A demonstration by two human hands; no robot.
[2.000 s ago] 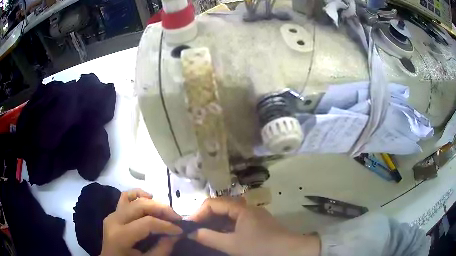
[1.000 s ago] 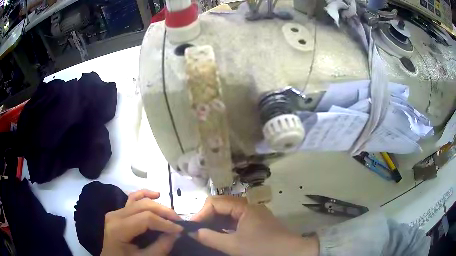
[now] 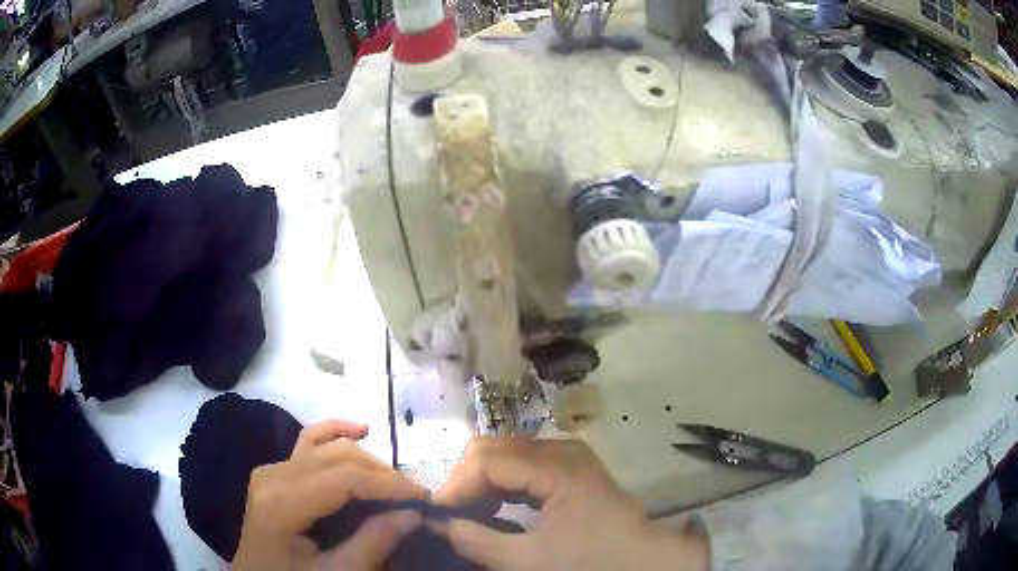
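Observation:
Dark cloth is pinched between both hands at the bottom centre, just in front of the presser foot of the sewing machine. My left hand grips the cloth edge with thumb and fingers. My right hand pinches the same edge beside it, the fingertips of both hands nearly touching. Part of the cloth is hidden under the fingers and cut off by the lower edge. A rounded dark panel lies on the table left of my left hand.
A dark cloth pile lies at the back left by a red basket. Black snips lie right of my right hand. A yellow pen lies beyond them, under paper notes tied to the machine.
The view has shifted slightly, so the machine head and table items sit differently in the picture. Both hands keep pinching the cloth at nearly the same place.

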